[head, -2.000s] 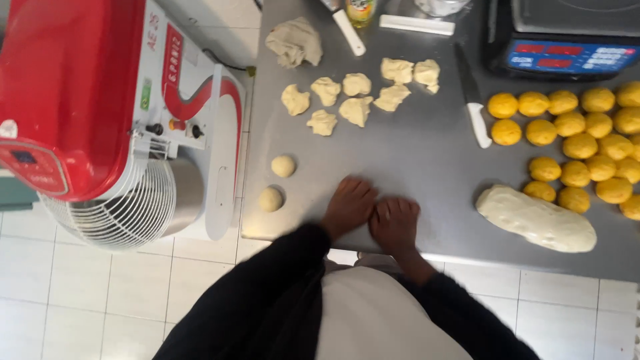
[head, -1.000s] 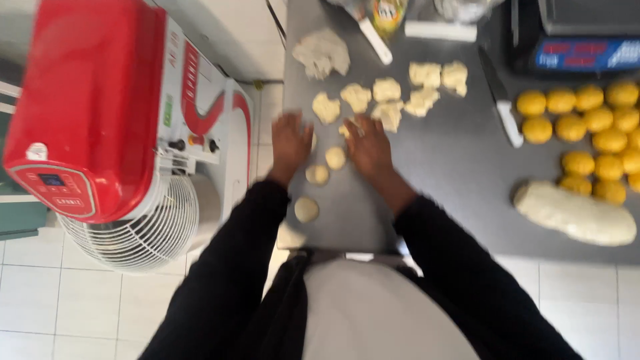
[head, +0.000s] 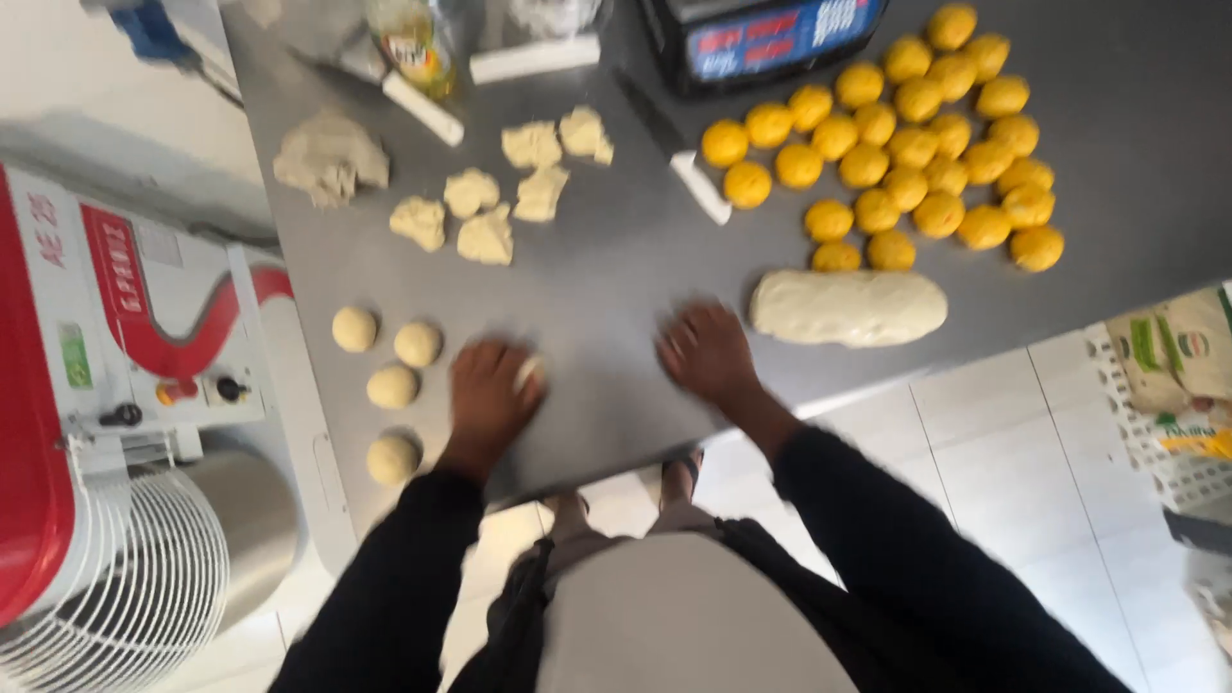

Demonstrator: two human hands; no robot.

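Observation:
My left hand (head: 493, 393) is curled palm-down over a piece of pale dough (head: 528, 371), which shows at its thumb side. My right hand (head: 707, 354), blurred, is over the grey worktop left of a long pale dough log (head: 849, 308); anything beneath its fingers is hidden. Several smooth pale dough balls (head: 393, 387) lie left of my left hand. Behind it are several rough-cut dough pieces (head: 485, 235). Many yellow balls (head: 912, 147) are grouped beyond the log. A white-handled knife (head: 701, 187) lies beside them.
A second white-handled knife (head: 423, 108) lies near a bottle (head: 414, 48) and a crumpled cloth or bag (head: 332, 160). A digital scale (head: 770, 43) stands at the back. The red and white mixer (head: 164, 308) with its wire guard (head: 125, 568) is at the left, a white crate (head: 1141, 414) at the right.
My hands have moved apart and back toward the worktop's near edge. Four pale balls now lie left of my left hand, where two lay in the oldest frame. The view has shifted right.

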